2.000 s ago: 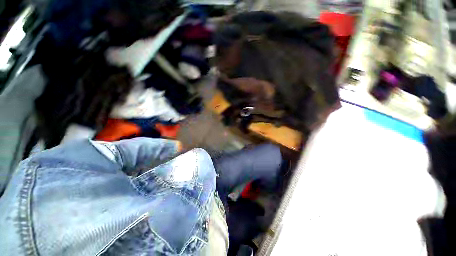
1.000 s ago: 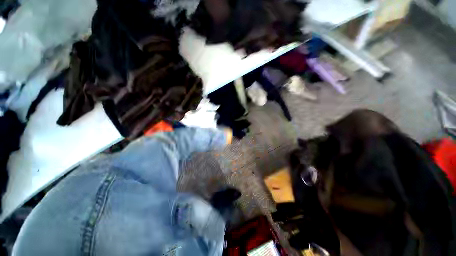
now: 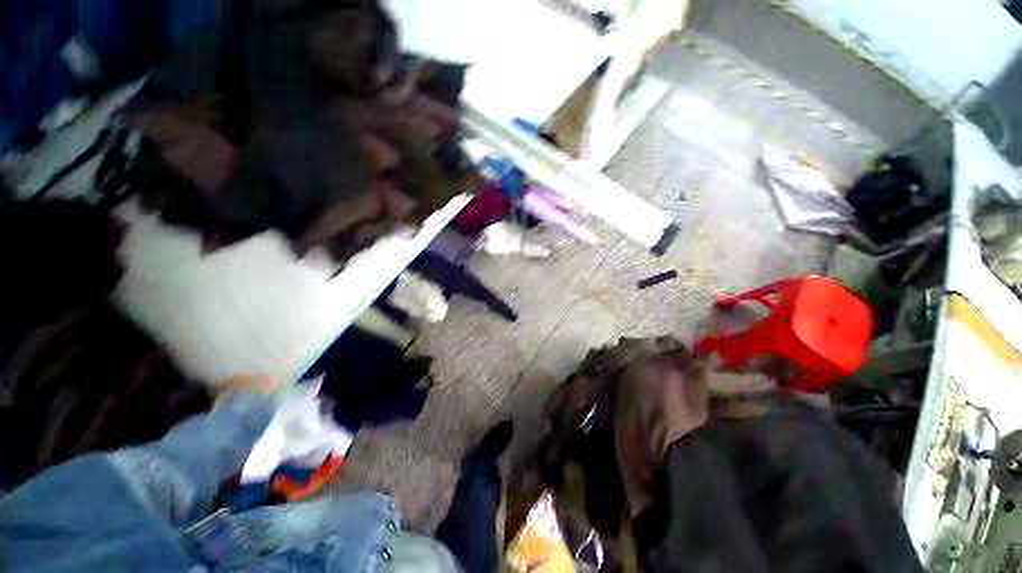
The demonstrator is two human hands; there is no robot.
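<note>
A heap of dark brown and black garments lies on a white table at the left, blurred. A light-blue denim sleeve reaches up to the table's near edge. At its end a small blurred patch of skin, which looks like my left hand, is at the edge below the heap; its fingers and any hold cannot be made out. My right hand is not seen. More denim with small buttons shows at the bottom. A brown and black garment pile stands at the lower right.
A red stool stands on the grey floor beyond the lower-right pile. White and dark cloths lie below the table edge. A pale table leg rests on the floor at upper centre. Another worktable runs along the right. A dark shoe-like shape is at bottom centre.
The view has swung, bringing the red stool and more floor into sight. The denim sleeve now reaches the left table's edge at the lower left. The white table at the right has left the view.
</note>
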